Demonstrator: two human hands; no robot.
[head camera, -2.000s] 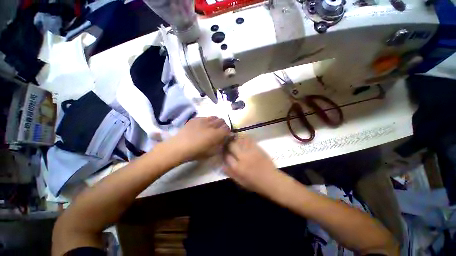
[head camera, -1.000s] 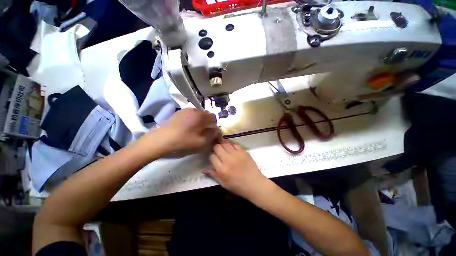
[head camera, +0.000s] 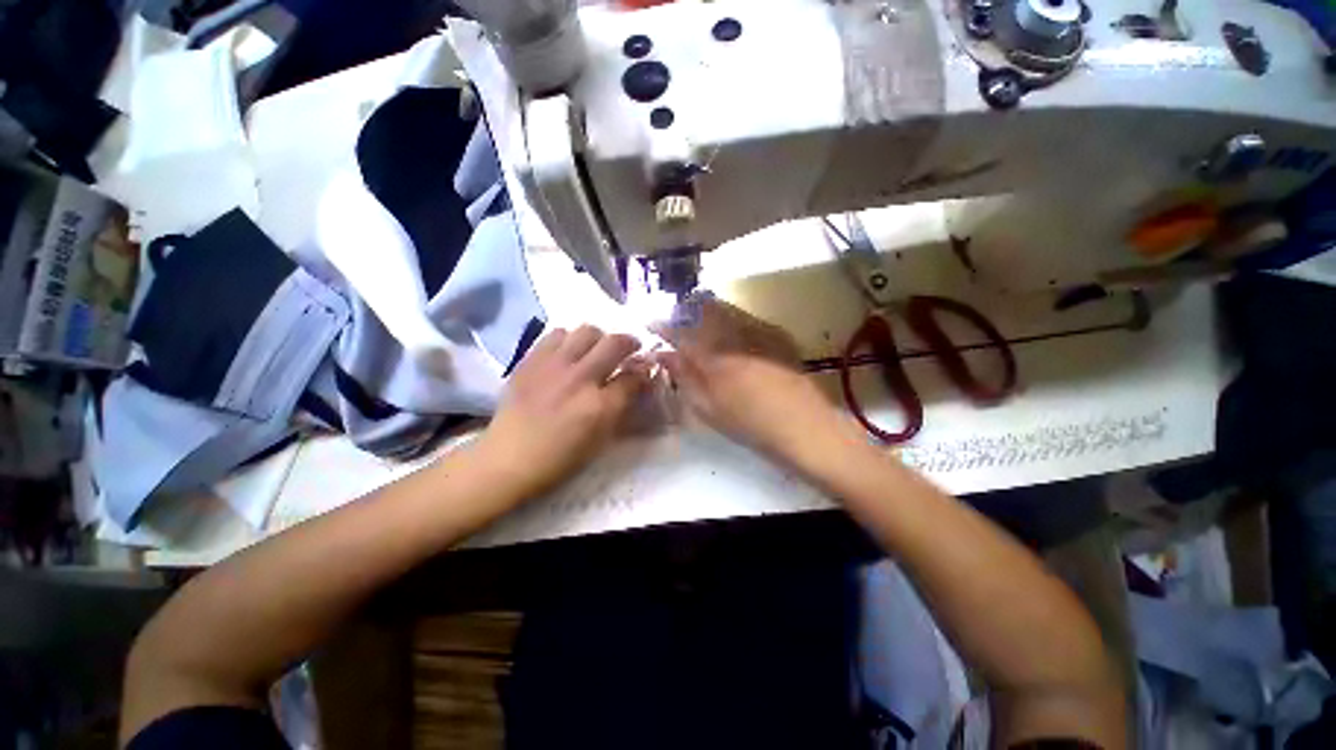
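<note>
My left hand (head camera: 569, 393) lies on the table just left of the needle, its fingertips at a small bright bit of cloth (head camera: 652, 369). My right hand (head camera: 728, 366) is right of it, fingers reaching up beside the presser foot (head camera: 674, 274). The fingertips nearly meet and the glare hides what exactly they grip. The garment piece (head camera: 494, 279), light grey-blue with dark navy parts and a white band, lies bunched left of the needle. The white sewing machine (head camera: 791, 103) stands above.
Red-handled scissors (head camera: 911, 359) lie under the machine arm, blades pointing back. Another grey-blue and dark piece (head camera: 220, 330) hangs over the table's left edge. White cloth (head camera: 183, 117) is at the far left, above a printed box (head camera: 81, 279). A ruler scale (head camera: 1048, 440) marks the front edge.
My right hand has moved up and forward beside the presser foot. My left hand has moved down slightly and its fingers are spread flatter. The camera view has shifted a little.
</note>
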